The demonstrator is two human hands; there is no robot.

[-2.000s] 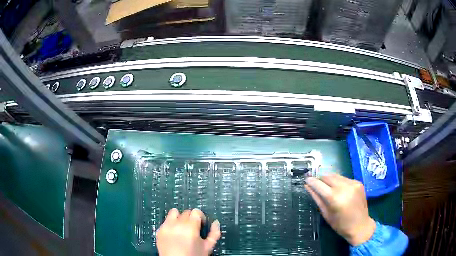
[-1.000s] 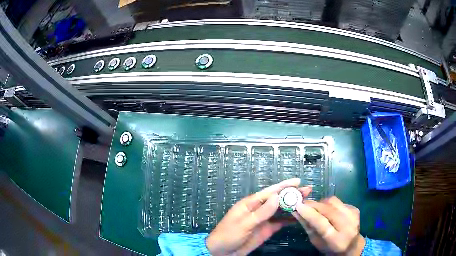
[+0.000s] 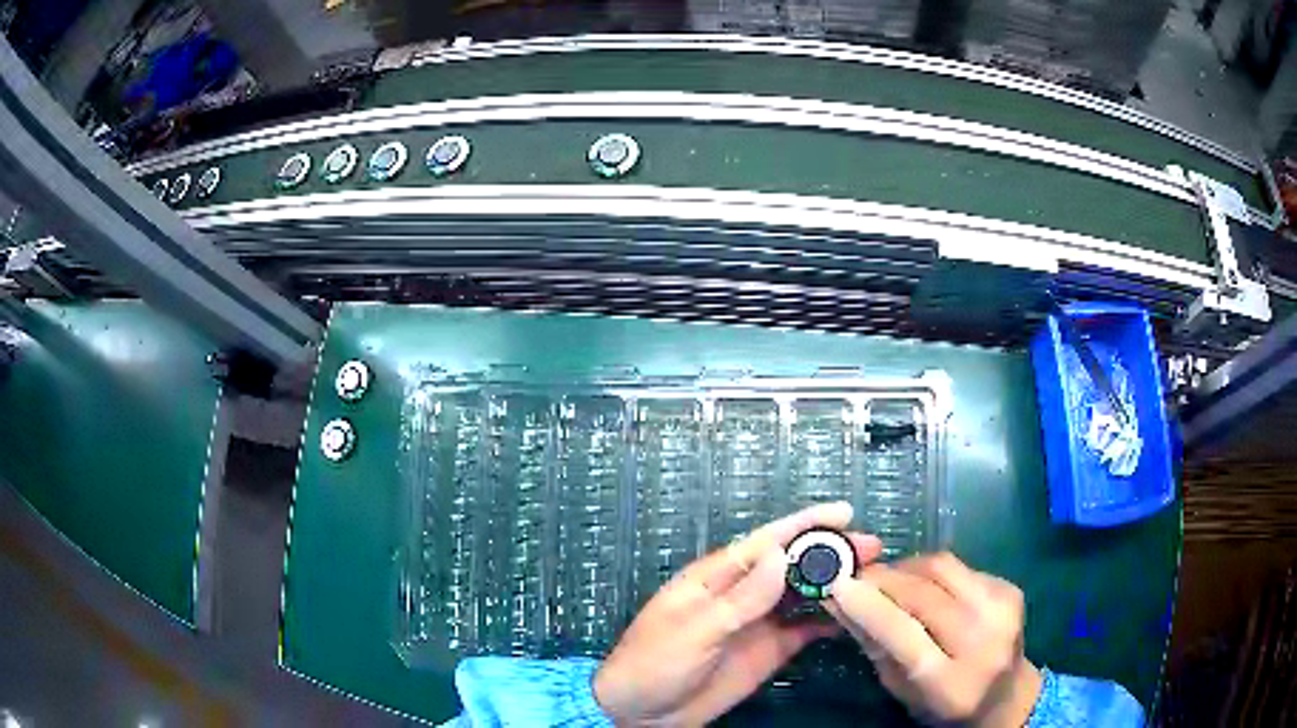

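A round part (image 3: 819, 566) with a silvery-white rim and dark grey centre is held up, face towards me, above the lower right of the clear blister tray (image 3: 669, 484). My left hand (image 3: 726, 626) grips it from the left. My right hand (image 3: 932, 633) touches its lower right edge with the fingertips. One dark part (image 3: 890, 432) sits in the tray's top right pocket. The other visible pockets look see-through. The hands hide the tray's lower right part.
Two set-aside parts (image 3: 351, 380) lie at the bench's left. A blue parts bin (image 3: 1107, 415) with whitish scraps and a dark stick stands at the right. Several discs lie on the green conveyor belt (image 3: 882, 171) behind. A grey post (image 3: 157, 185) crosses the left side.
My left hand has come from the tray's lower left to the right, and both hands now meet at a round part. In the last second its centre turned from bright to dark. The view has shifted.
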